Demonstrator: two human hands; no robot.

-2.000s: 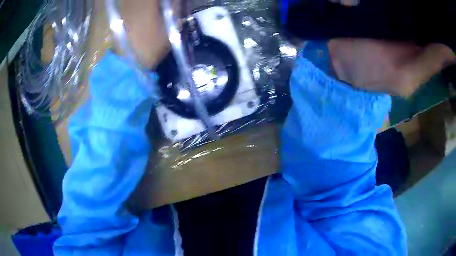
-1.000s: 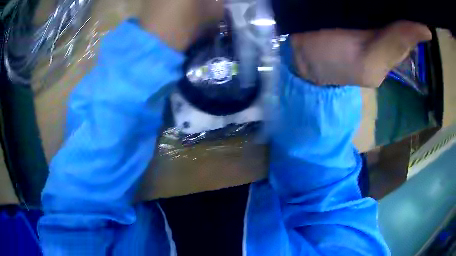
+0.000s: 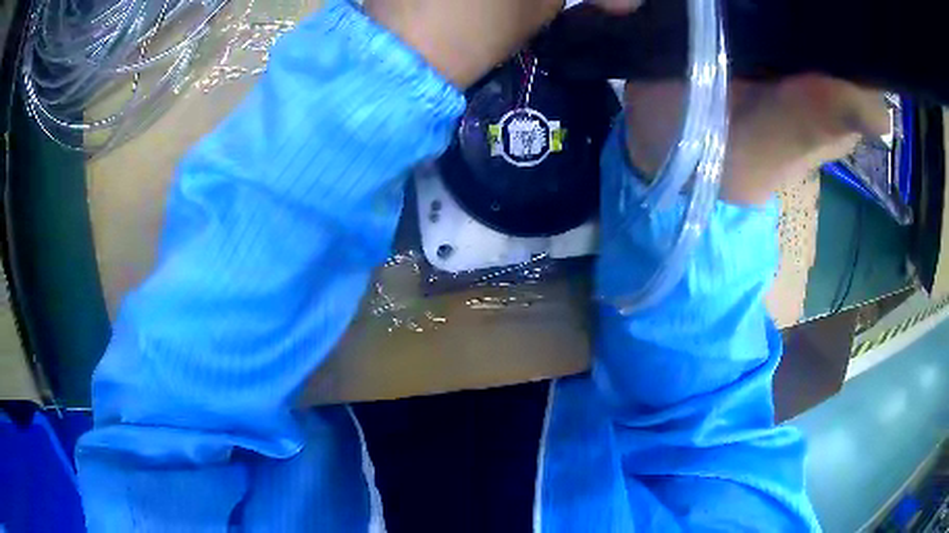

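Observation:
A round black housing (image 3: 541,193) sits on a white fixture (image 3: 458,239), with a pale square part (image 3: 527,136) at its centre and thin red wires at its top. My left hand (image 3: 473,31) is at the housing's upper left; its fingers are cut off or hidden at the top edge, so its grip is unclear. My right hand (image 3: 754,135) is wrapped against the thick black electric screwdriver (image 3: 812,42), right of the housing. The screwdriver's tip does not show. A clear cable (image 3: 706,115) loops down across my right wrist.
A heap of clear cable coils (image 3: 104,62) lies at the upper left on cardboard (image 3: 146,208). Wrinkled plastic film (image 3: 499,279) lies at the fixture's near edge. A blue-edged tray (image 3: 903,177) is at the right. A blue-green floor (image 3: 885,416) shows at lower right.
The housing and fixture appear further right in the view. Both forearms have shifted right since one second ago. The clear cable has moved from over the housing to over my right wrist.

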